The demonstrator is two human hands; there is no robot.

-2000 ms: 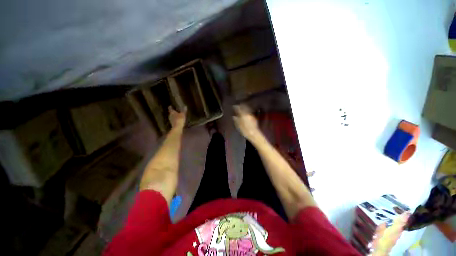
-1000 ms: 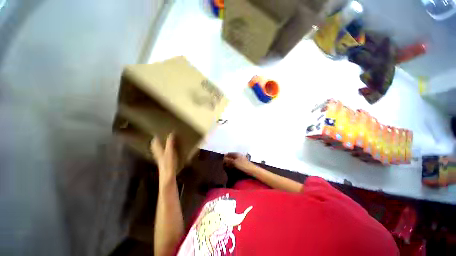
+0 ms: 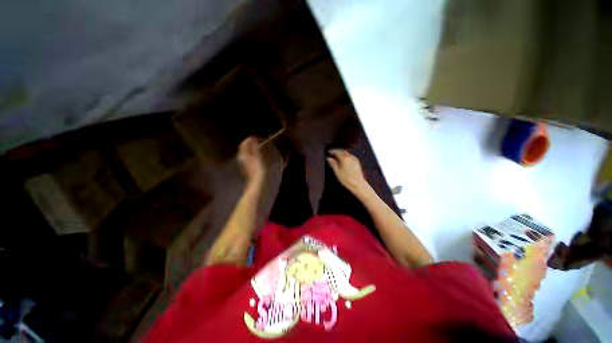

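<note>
My left hand is low in front of me, blurred, at the near edge of a dark carton on the floor side. A thin pale edge shows beside its fingers. I cannot tell whether it grips anything. My right hand is beside the bench edge, fingers loosely bent and apart, with nothing visible in it. A large brown carton stands on the white bench at upper right, blurred and cut off by the frame.
An orange and blue tape dispenser lies on the white bench. A row of retail boxes stands nearer me. A dark crumpled cloth is at the right. More brown cartons are at the left.
The carton my left hand held at the bench edge has left that hand; a carton now looms large on the bench. The view has turned back toward the floor, and both hands are low.
</note>
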